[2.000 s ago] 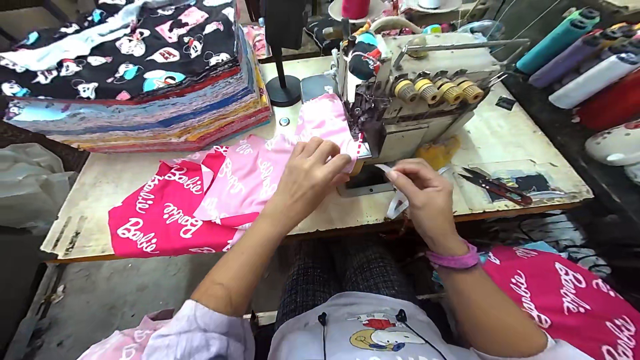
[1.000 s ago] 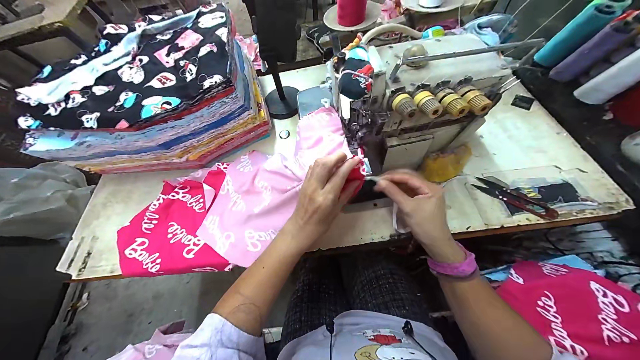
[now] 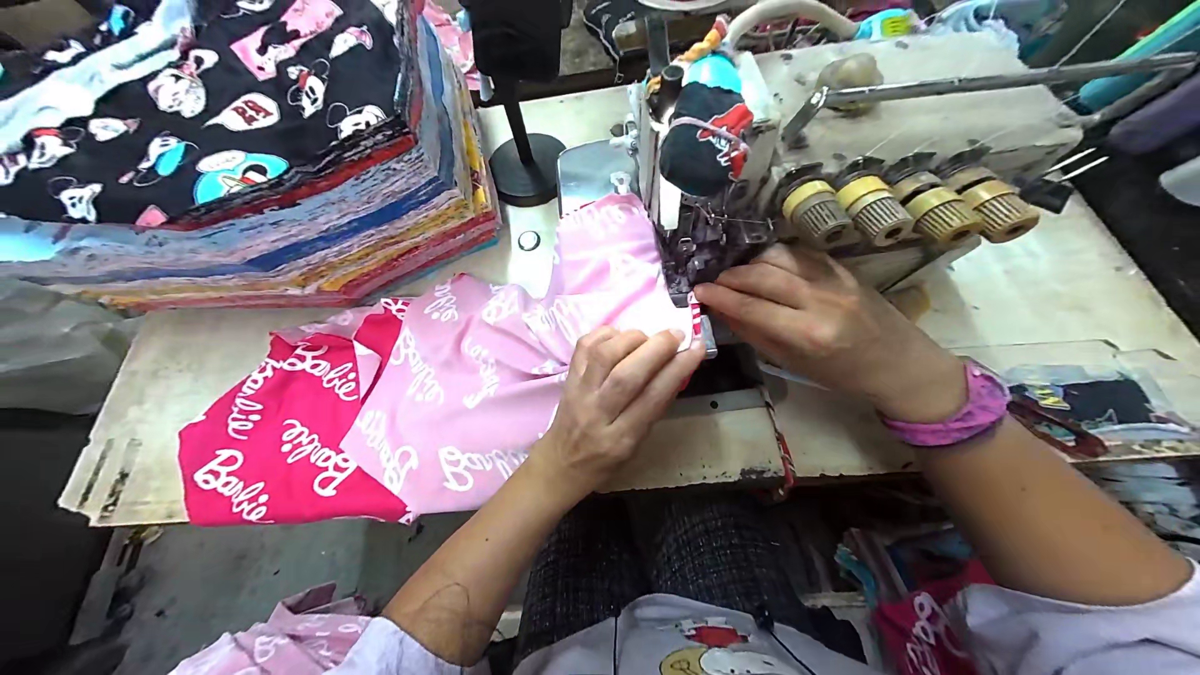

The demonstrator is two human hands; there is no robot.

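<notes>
Light pink printed fabric [image 3: 497, 394] runs from the table up under the presser-foot area of an overlock sewing machine [image 3: 698, 239]. My left hand [image 3: 614, 398] lies on this fabric just in front of the foot, fingers bent and close together, pressing it down. A narrow striped red and white edge [image 3: 696, 319] shows between my hands. My right hand [image 3: 811, 314] pinches at that edge beside the needle area; its fingertips are partly hidden by the machine. Hot pink printed fabric [image 3: 272, 441] lies partly beneath the light pink piece.
A tall stack of cut fabric [image 3: 328, 206] stands at the back left. Near it is a black round stand base [image 3: 527, 169]. Yellow-ringed tension knobs [image 3: 877, 202] line the machine's front. Dark-handled scissors [image 3: 1059, 427] lie on the right of the table [image 3: 844, 450].
The dark piece seen by my right fingertips a second ago no longer shows. My right hand has moved up to the needle area, and the light pink fabric now lies flatter under my left hand.
</notes>
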